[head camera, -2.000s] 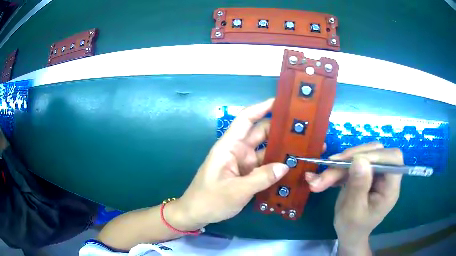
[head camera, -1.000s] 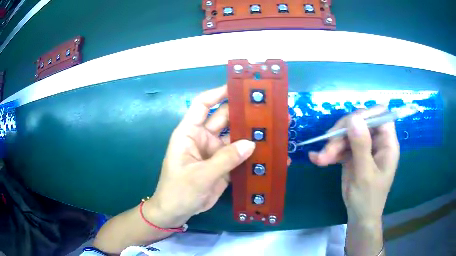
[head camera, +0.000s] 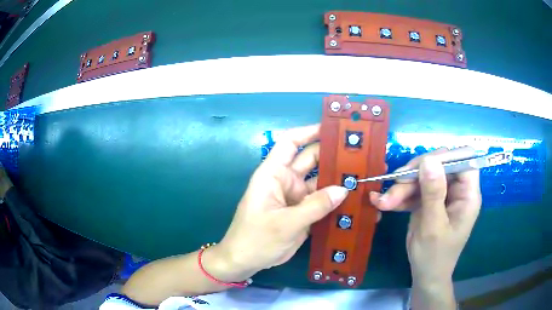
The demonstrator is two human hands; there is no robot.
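My left hand (head camera: pixel 275 209) holds a reddish-brown assembly fixture (head camera: pixel 363 157) nearly upright over the green bench, with the thumb beside the second part from the top. The fixture has several small round silver-grey components in dark square seats in a row, with silver screws at both ends. My right hand (head camera: pixel 439 212) holds slim silver tweezers (head camera: pixel 448 168) like a pen. Their tip is at the right edge of the second round component (head camera: pixel 350 182). Whether a ring is at the tip cannot be told.
A shiny blue sheet (head camera: pixel 526 175) lies behind both hands on the green bench (head camera: pixel 139 181). Beyond a white strip (head camera: pixel 242 75), more fixtures (head camera: pixel 396 37) lie on the green belt, two at left. Another blue sheet (head camera: pixel 17 136) and dark clothing (head camera: pixel 54 230) are at far left.
The tweezers tip has moved from a ring on the blue sheet to the second component. The held fixture appears further right and tilted slightly. The belt fixtures have shifted right in view.
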